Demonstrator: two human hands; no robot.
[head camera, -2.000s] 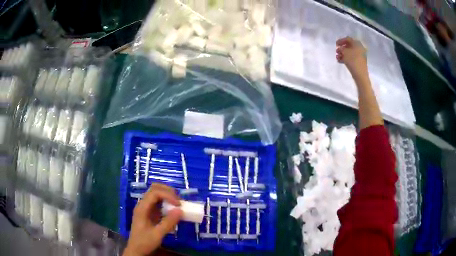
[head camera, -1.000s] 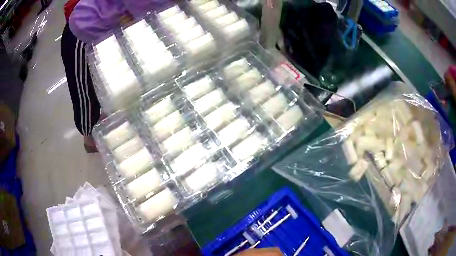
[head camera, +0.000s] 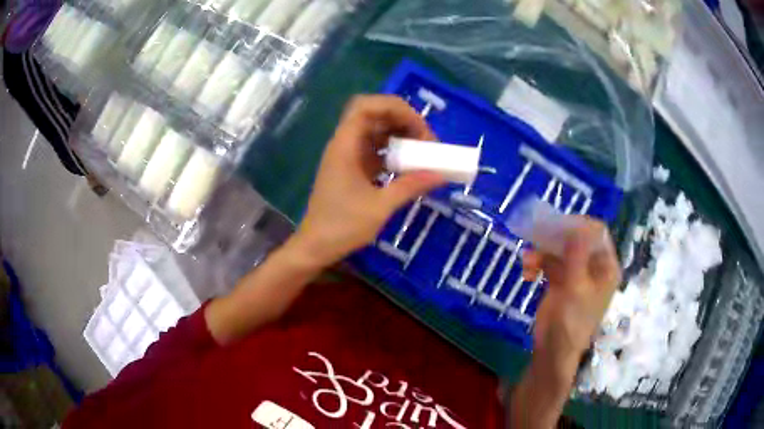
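My left hand (head camera: 369, 163) holds a white housing block (head camera: 434, 157) between thumb and fingers, over the blue tray (head camera: 605, 201). A thin tip sticks out of the block's right end. My right hand (head camera: 574, 272) is to the right and lower, blurred. Its fingers pinch a translucent, flat piece, perhaps a clear cover (head camera: 543, 224), apart from the block. The blue tray holds T-shaped parts (head camera: 517, 186) with thin rods and short crossbars, in rows.
A clear blister tray (head camera: 230, 138) with white blocks lies at upper left. A white slip (head camera: 533, 107) and plastic bag (head camera: 469, 33) with cream parts lie beyond the blue tray. A white heap (head camera: 662, 310) and narrow clear tray (head camera: 727, 343) are at right. White gridded trays (head camera: 138, 302) are at lower left.
The view has swung back from the blister trays to the blue tray. Both hands now show over it. My right hand, over the white sheet two seconds ago, now holds a translucent piece.
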